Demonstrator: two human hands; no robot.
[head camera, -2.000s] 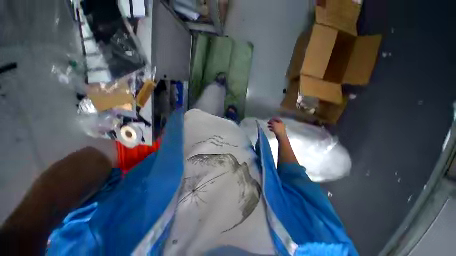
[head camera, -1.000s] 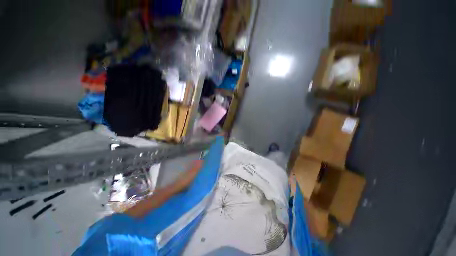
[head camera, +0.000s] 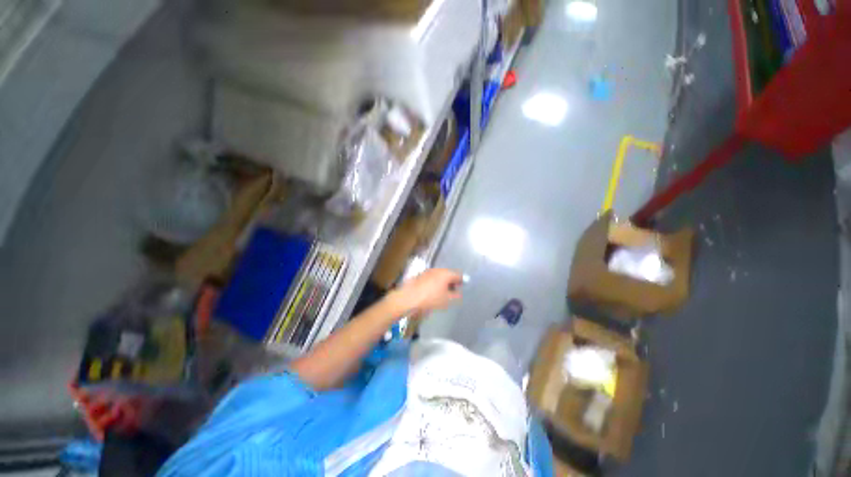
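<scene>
My left hand (head camera: 434, 291) is in front of me beside the worktable's edge, its fingers curled. A small pale spot shows at the fingertips; I cannot tell if it is a held object. My right hand is not in view. An open carton (head camera: 551, 373) stands on the floor at the lower right, with white and yellow contents. Another open carton (head camera: 590, 279) stands just beyond it, with white wrapped contents inside.
A long white-edged worktable (head camera: 378, 244) runs along my left, bearing a blue flat thing (head camera: 264, 281), clear plastic and cardboard. A red rack (head camera: 802, 98) stands at the upper right. A yellow line (head camera: 616, 174) marks the grey aisle floor. My shoe (head camera: 509, 311) shows ahead.
The view has moved forward along the aisle past the earlier shelves. The open cartons with contents are nearer. My left hand now shows in front; my right hand, seen two seconds ago, is out of view.
</scene>
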